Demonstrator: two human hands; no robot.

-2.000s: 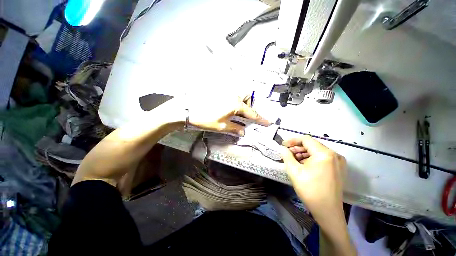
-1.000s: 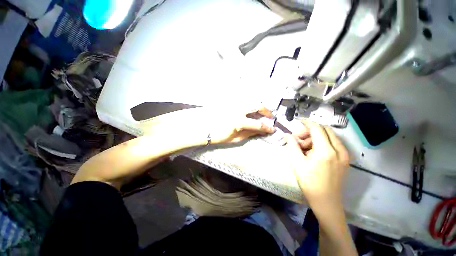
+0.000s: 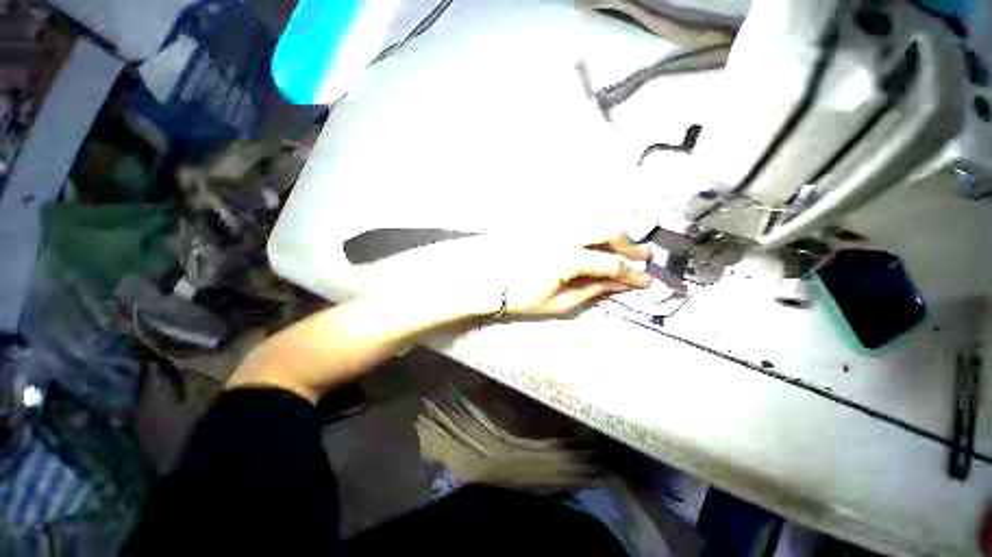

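Observation:
My left hand (image 3: 571, 283) is at the needle area (image 3: 696, 245) of the white sewing machine (image 3: 800, 120). Its fingertips hold a small pale and dark fabric piece (image 3: 666, 268) against the table beside the presser foot. Bright glare hides the piece's outline and exact grip. A thin dark thread curls just below the piece. My right hand is out of view.
A grey-brown panel (image 3: 397, 244) lies left, partly behind my forearm. Grey strips (image 3: 658, 76) lie behind. A teal-cased phone (image 3: 870, 299) and slim black snips (image 3: 964, 413) lie right. Layered cut pieces (image 3: 490, 441) are below the table edge. A cyan lamp (image 3: 315, 49) is far left.
My right hand has left the piece and the view. My left hand has brought the piece up to the presser foot. The view has shifted, so the scene sits further right.

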